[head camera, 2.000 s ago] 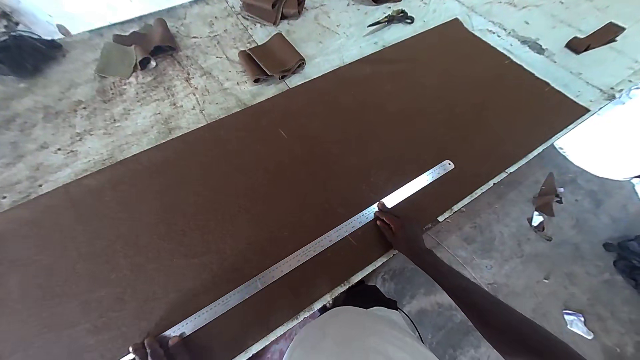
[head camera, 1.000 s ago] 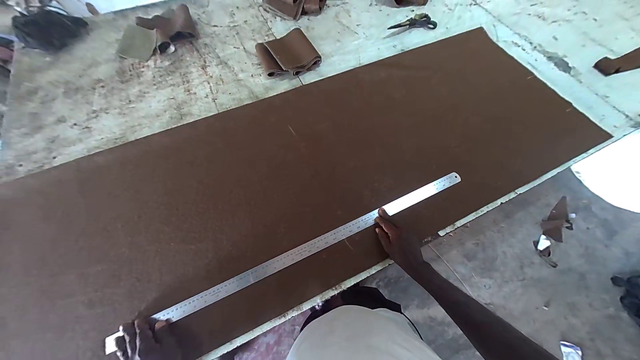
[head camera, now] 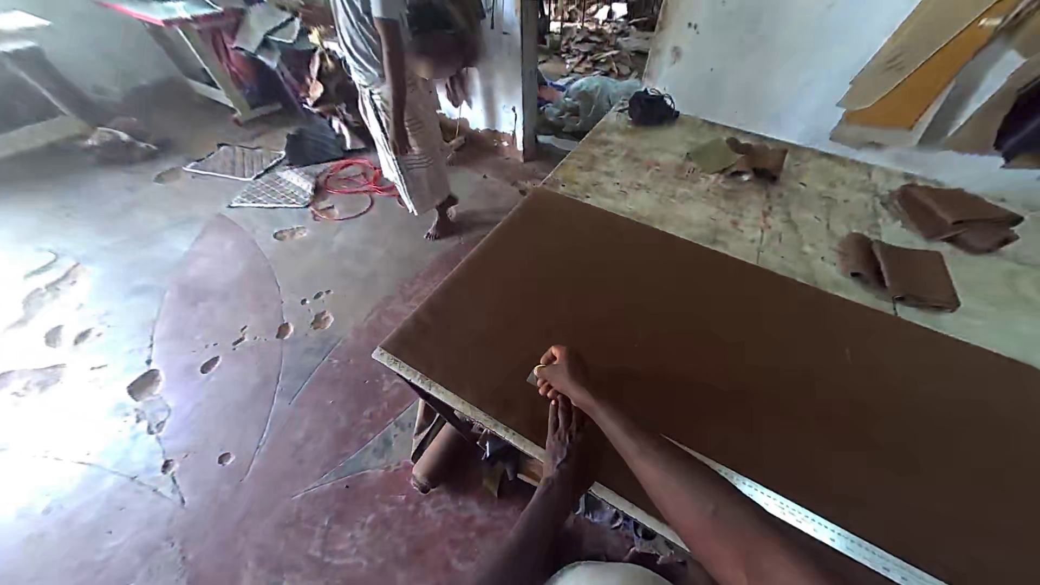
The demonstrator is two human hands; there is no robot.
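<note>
A large brown sheet, leather-like (head camera: 691, 325), covers the near part of the table. My right hand (head camera: 563, 375) is over its near left part, fingers closed around a small object with a pale, shiny edge; its kind cannot be told. Just below, my left hand (head camera: 565, 431) lies on the sheet with fingers stretched towards the right one. It holds nothing that I can see. A long steel ruler (head camera: 812, 520) lies along the sheet from the lower right and runs behind my right forearm. Its far end is hidden or too small to tell.
Folded brown pieces (head camera: 918, 272), a green-and-brown scrap (head camera: 735, 157) and a black bundle (head camera: 652, 106) lie on the bare tabletop (head camera: 780, 203). A person (head camera: 406, 106) stands beyond the table, near a red coiled cord (head camera: 353, 187) and mats (head camera: 236, 161) on the floor.
My right hand has left the middle of the ruler and is now beside my left hand, fingers closed on a small object. The view has swung far to the left.
</note>
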